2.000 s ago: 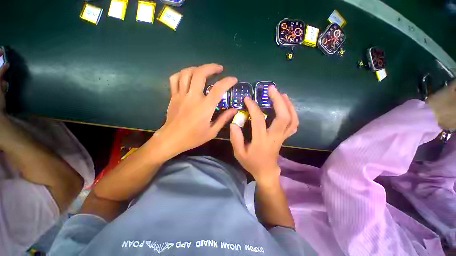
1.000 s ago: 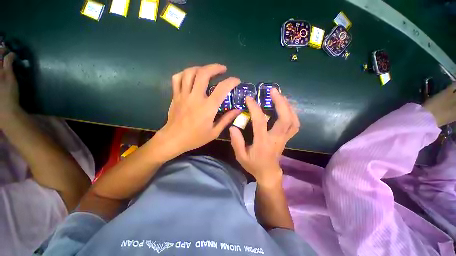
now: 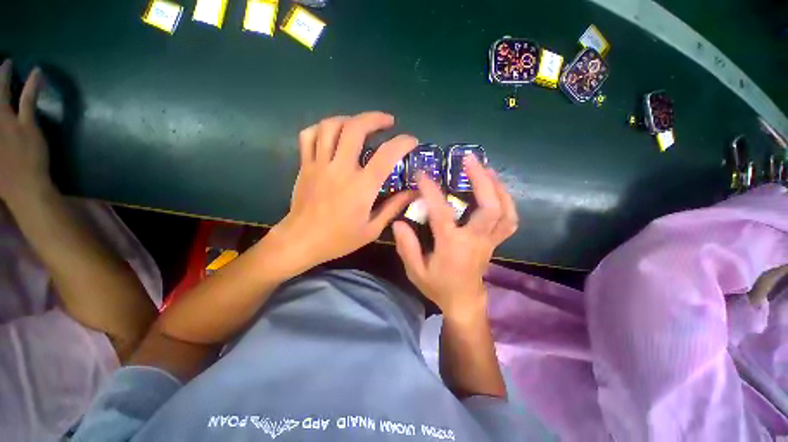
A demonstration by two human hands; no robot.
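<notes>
Three lit watch modules lie side by side on the dark green surface [image 3: 216, 129]. The left module [image 3: 395, 179] is partly hidden under my left hand [image 3: 339, 186], whose fingers are spread and bent over it. The middle module [image 3: 425, 159] and right module [image 3: 460, 177] show dark screens with small icons or rows. My right hand [image 3: 456, 233] has its fingers apart, with fingertips on or just over the middle and right screens. White batteries with yellow edges, one of them below the middle module [image 3: 417, 210], lie partly hidden by my right hand. Neither hand grips a module.
Several yellow-edged batteries [image 3: 259, 15] lie at the upper left. Watch-face modules [image 3: 514, 61] lie at the upper right, another [image 3: 658, 112] farther right. A curved pale rail [image 3: 691, 43] crosses the upper right. A neighbour's hand [image 3: 22, 138] is at left; a pink sleeve [image 3: 674, 259] is at right.
My right fingers have shifted slightly on the middle and right screens. The right neighbour's forearm has drawn back from the bench edge, and more modules show there. The left neighbour's hand reaches farther in.
</notes>
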